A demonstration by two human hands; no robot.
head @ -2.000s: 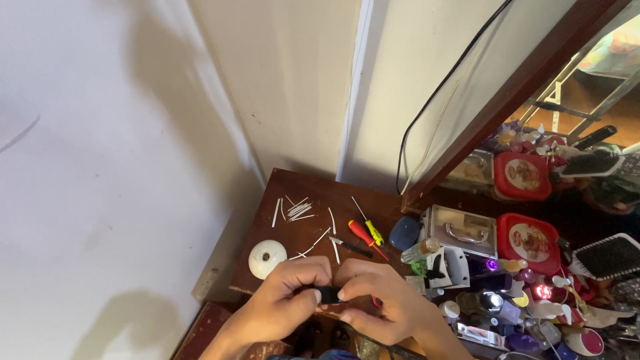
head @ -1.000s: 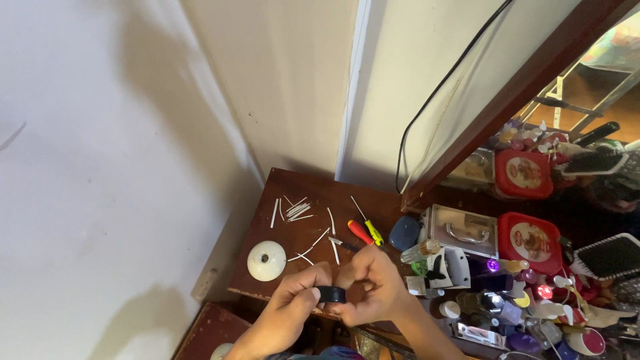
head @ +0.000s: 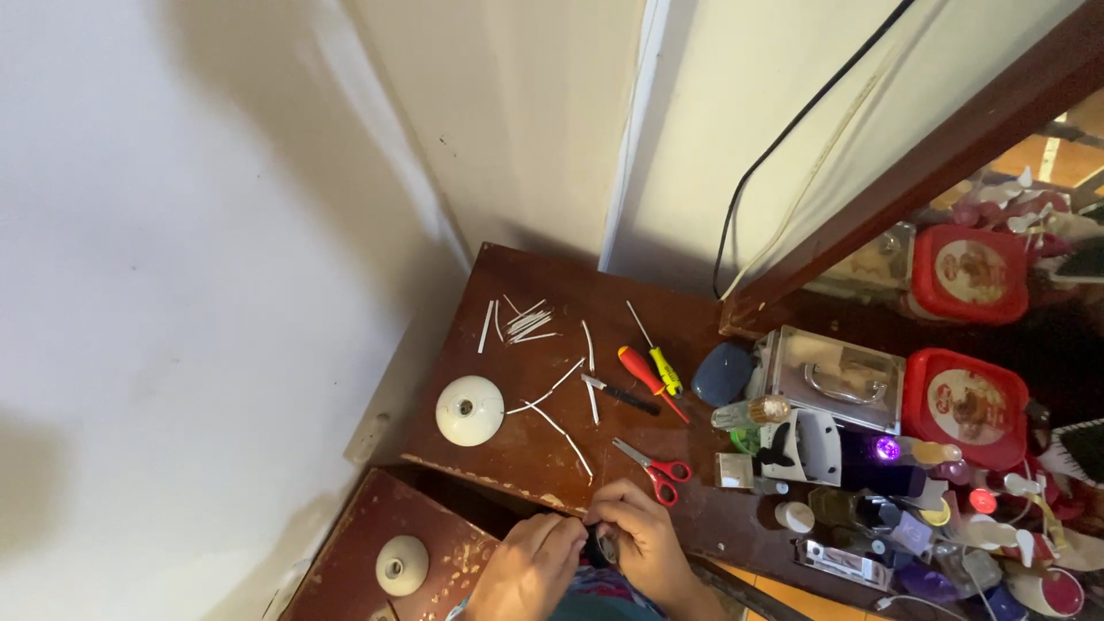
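Observation:
Near the table's front edge, my left hand [head: 532, 565] and my right hand [head: 636, 539] hold a small black round object [head: 597, 545] between them; it looks like a roll of tape, mostly hidden by fingers. Beyond my right hand lie red-handled scissors [head: 661, 473], blades apart. Farther back are a red screwdriver [head: 642, 373], a yellow screwdriver [head: 664, 371] and a black-handled knife [head: 625, 397]. White cable pieces [head: 559, 431] are joined in a branching line beside a white round lamp holder [head: 470, 410]. Short white strips [head: 528, 323] lie in a pile behind.
A second lamp holder [head: 402, 566] sits on the lower wooden surface [head: 431, 535]. To the right stand a blue container [head: 723, 373], a metal-edged case [head: 832, 379], a red-lidded tub [head: 966, 405] and several bottles, before a framed mirror [head: 975, 155]. Cables hang along the wall.
My hands have moved lower, toward me, with the black object still between them. The scissors and the second lamp holder now show more fully. The view has shifted slightly.

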